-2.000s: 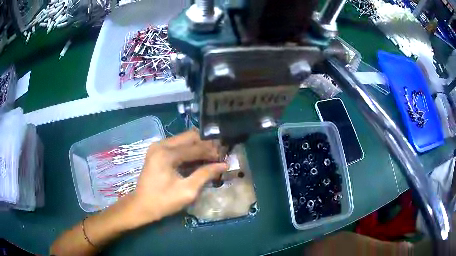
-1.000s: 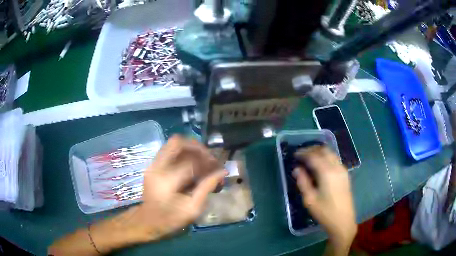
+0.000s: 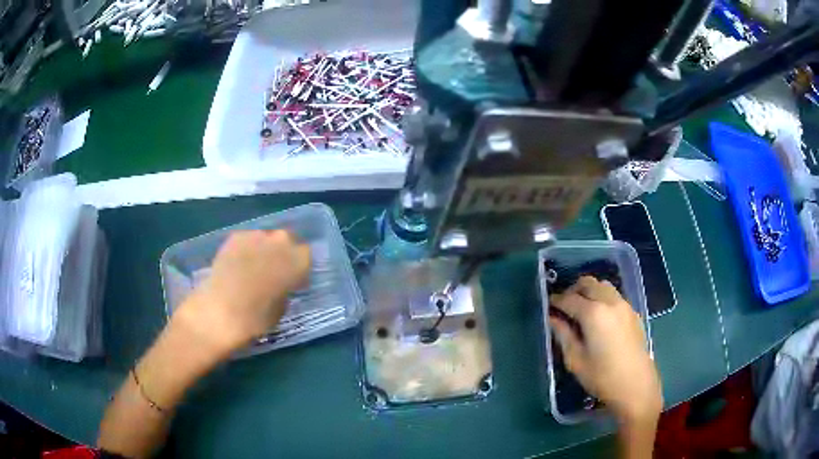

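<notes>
My left hand (image 3: 251, 282) is over the clear rod tub (image 3: 337, 229), blurred, with its fingers curled down among thin rods (image 3: 314, 323); whether it holds one is hidden. My right hand (image 3: 597, 336) reaches into the clear ring tub (image 3: 642, 269) of small black rings (image 3: 588, 267); its fingertips are in the rings and what they pinch cannot be seen. Between them stands the hand press (image 3: 539, 179) with its marked plate. Its punch (image 3: 460, 276) is above the silver fixture block (image 3: 458, 303) on the worn press base (image 3: 440, 363).
A large white tray (image 3: 229, 112) holding rods with dark or red ends is behind. Stacked clear tubs (image 3: 49, 269) stand at the far left. A phone (image 3: 648, 255) lies beside the ring tub, and a blue tray (image 3: 781, 282) is far right. The dark press lever (image 3: 736, 76) extends to the upper right.
My left hand has moved left from the fixture to the rod tub. My right hand came from out of view into the ring tub and remains there. The lever is raised. The view has shifted.
</notes>
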